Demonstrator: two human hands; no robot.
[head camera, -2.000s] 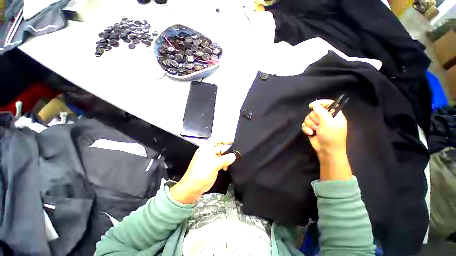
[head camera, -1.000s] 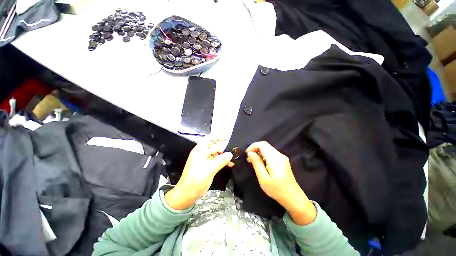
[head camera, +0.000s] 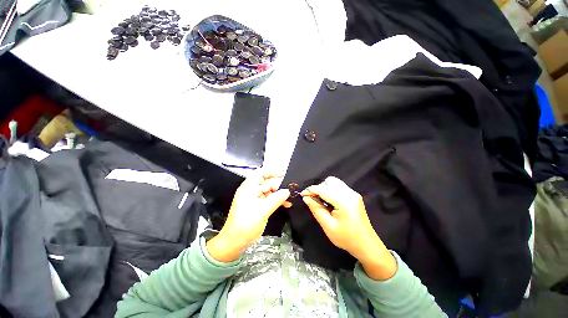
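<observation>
A black jacket (head camera: 373, 161) lies over the table and my lap. A dark button (head camera: 293, 187) sits at its front edge between my hands; two more buttons are in a line above it. My left hand (head camera: 250, 211) pinches the jacket's front edge beside the lowest button. My right hand (head camera: 338, 212) is just right of that button, thumb and forefinger pinched on a thin bright needle (head camera: 299, 194) that points at the button. A dark slim tool, probably snips (head camera: 325, 203), shows partly under the right fingers. The thread cannot be made out.
A rounded tub (head camera: 261, 79) of dark buttons stands on the white table, with loose buttons (head camera: 144, 28) left of it. A phone (head camera: 248, 130) lies between tub and jacket. Dark grey garments (head camera: 137, 211) are stacked at left. More black garments (head camera: 436, 31) lie behind at upper right.
My right hand has come from out over the jacket, at right, down and left to the lowest button. The needle now shows at its fingertips. My left hand has stayed at the front edge.
</observation>
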